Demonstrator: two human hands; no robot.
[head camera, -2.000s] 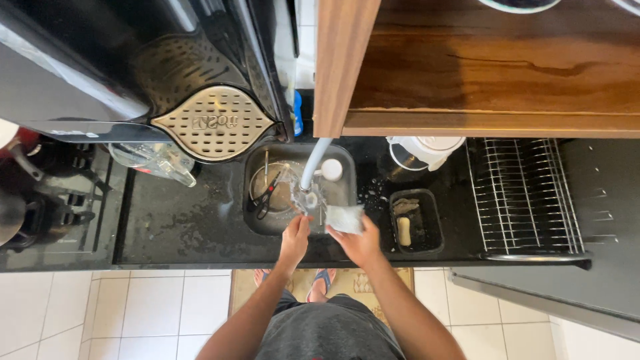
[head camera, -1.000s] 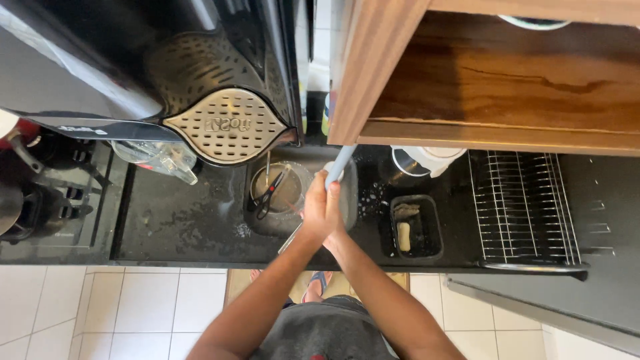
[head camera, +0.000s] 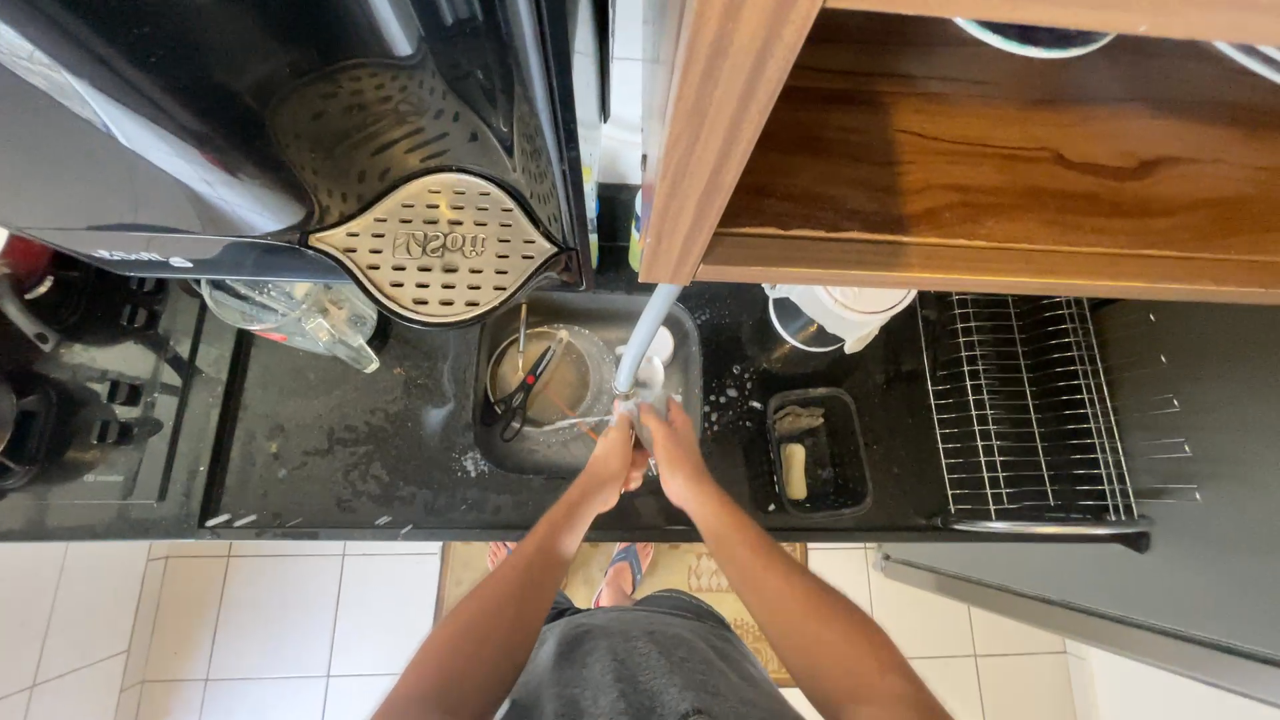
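Observation:
My left hand (head camera: 612, 468) and my right hand (head camera: 678, 452) are close together over the front of the sink (head camera: 690, 320), under the end of the grey faucet hose (head camera: 648, 335). My right hand grips a pale, translucent item (head camera: 645, 408), too blurred to name, below the outlet. The fingers of my left hand are curled around a thin piece, mostly hidden. Left of them in the sink lies a round container (head camera: 560, 375) with cloudy water, scissors with black handles (head camera: 530, 390) resting across it. White round pieces (head camera: 655, 348) sit behind the hose.
Right of the sink are a black tray (head camera: 862, 450) with a bar of soap (head camera: 794, 471) and a cloth, a white lidded container (head camera: 868, 308) and a wire dish rack (head camera: 1020, 410). A wooden cabinet (head camera: 740, 130) and a drip grille (head camera: 440, 248) overhang the counter. A stove (head camera: 95, 440) stands left.
Two seconds ago my hands were apart, the right one holding a pale flat item. They came together by the hose one second ago and are now lower, slightly parted, beneath its end.

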